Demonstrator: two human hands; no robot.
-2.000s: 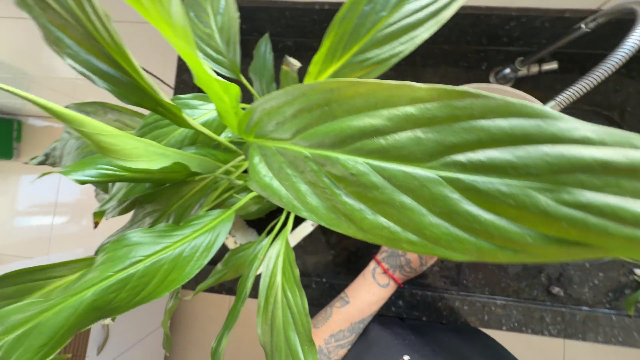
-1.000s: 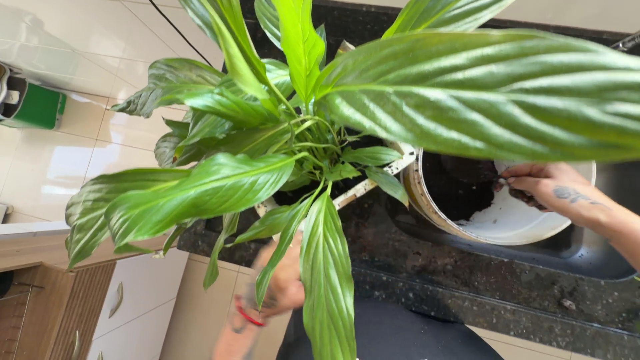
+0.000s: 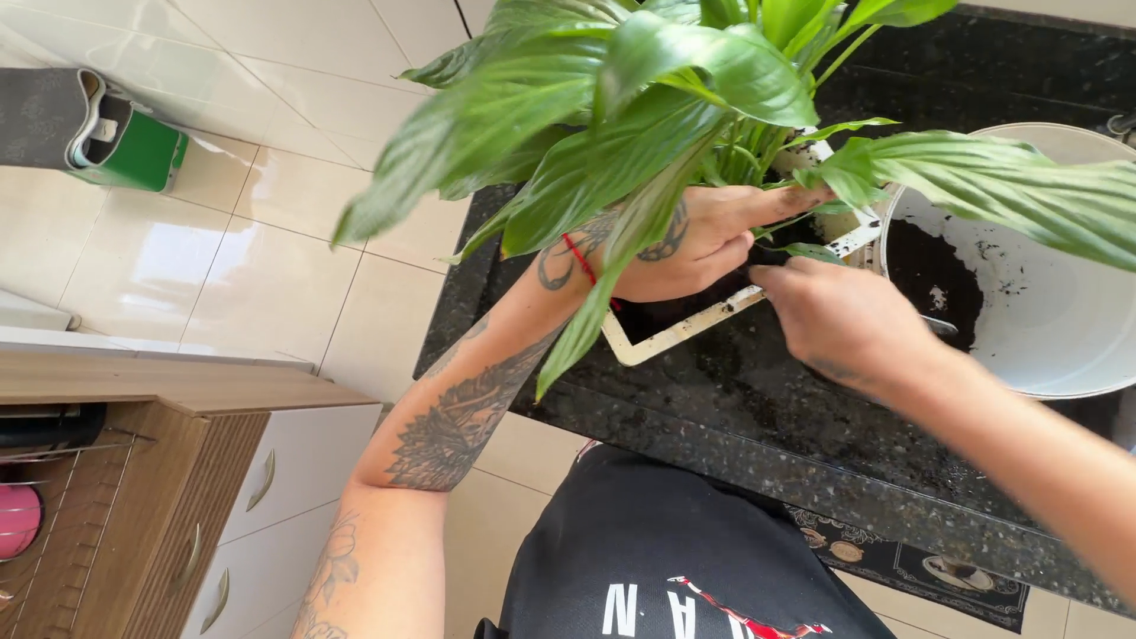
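A leafy green potted plant (image 3: 657, 115) stands in a white rectangular planter (image 3: 688, 330) on the black stone counter. My left hand (image 3: 701, 240), with a red string at the wrist, reaches in under the leaves at the base of the stems, one finger stretched along a leaf; whether it grips anything is hidden. Over the planter's near right rim, my right hand (image 3: 839, 319) is curled with its fingertips at the dark soil; what lies between the fingers cannot be seen. Right of the planter, a white bucket (image 3: 1056, 311) holds dark soil (image 3: 932, 275).
The black granite counter (image 3: 763, 426) bears scattered soil, and its front edge runs close to my body. A green bin (image 3: 142, 151) stands on the tiled floor at the far left. White drawers (image 3: 293, 470) and a wooden rack are at lower left. Broad leaves overhang the bucket.
My right hand has moved left from inside the bucket to the planter. My left hand has gone from the planter's near side up to the stems. The large leaf no longer covers the bucket's middle.
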